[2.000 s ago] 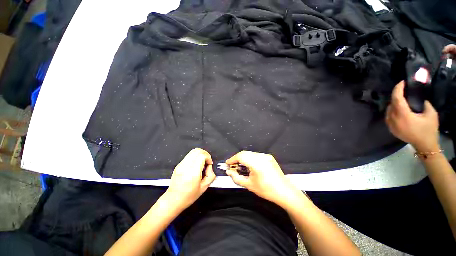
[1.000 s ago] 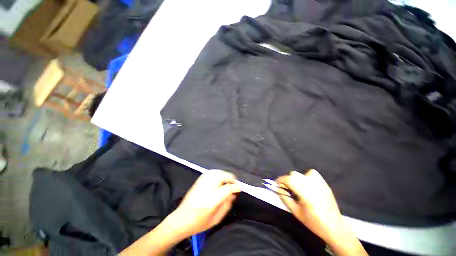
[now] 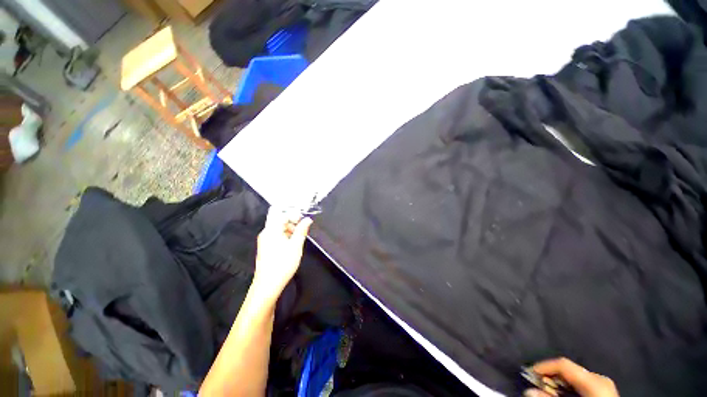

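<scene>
A black hooded jacket (image 3: pixel 465 225) lies spread on the white table (image 3: pixel 372 93), with pale lint on it. My left hand (image 3: pixel 283 240) is at the jacket's corner by the table's edge, its fingers closed on the cloth there, beside a small shiny metal piece. My right hand (image 3: pixel 570 378) is at the bottom right, partly cut off by the picture's edge. It holds thread snips (image 3: pixel 537 380) with the tips showing over the cloth.
Dark garments (image 3: pixel 132 287) are heaped below the table at the left, near blue bins (image 3: pixel 271 76). A wooden stool (image 3: pixel 151 58) stands on the speckled floor. A cardboard box (image 3: pixel 39 337) is at the lower left.
The view has swung left. My left hand has moved from the middle of the hem to the jacket's corner. My right hand is farther from it, at the lower right, still holding the snips.
</scene>
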